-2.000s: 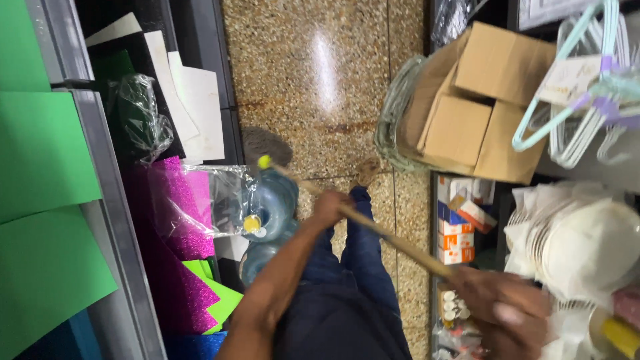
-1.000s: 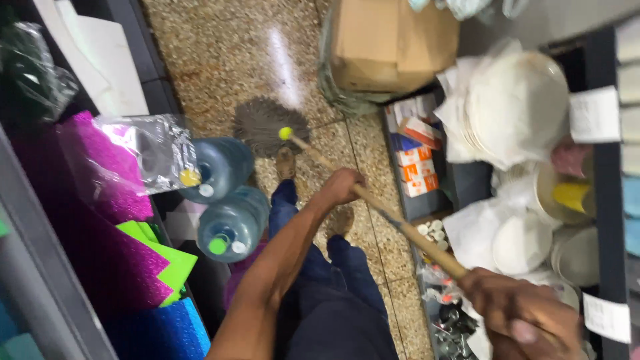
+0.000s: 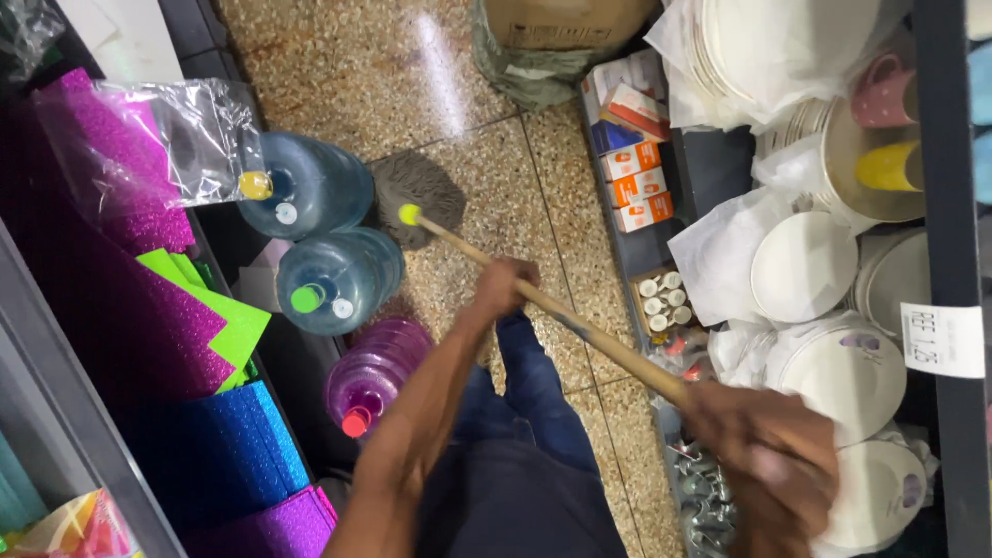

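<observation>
A string mop with a wooden handle (image 3: 589, 333) slants across the view. Its grey mop head (image 3: 422, 194) lies on the speckled floor beside the blue water jugs, below a yellow-green socket. Lower on the shaft, my left hand (image 3: 505, 291) is closed around the wood. My right hand (image 3: 763, 449), blurred, grips the upper part of the handle near the plates on the right shelf. The top end of the handle is hidden by that hand.
Two blue water jugs (image 3: 310, 186) and a pink jug (image 3: 380, 364) stand along the left shelf. Glitter sheets (image 3: 240, 442) fill that shelf. At right are stacked white plates (image 3: 806, 263) and small boxes (image 3: 639, 186). A wrapped cardboard box (image 3: 558, 39) sits ahead.
The view has shifted along the aisle, bringing the pink jug fully into sight. Both hands stay on the mop handle, and the mop head is now close beside the blue jugs.
</observation>
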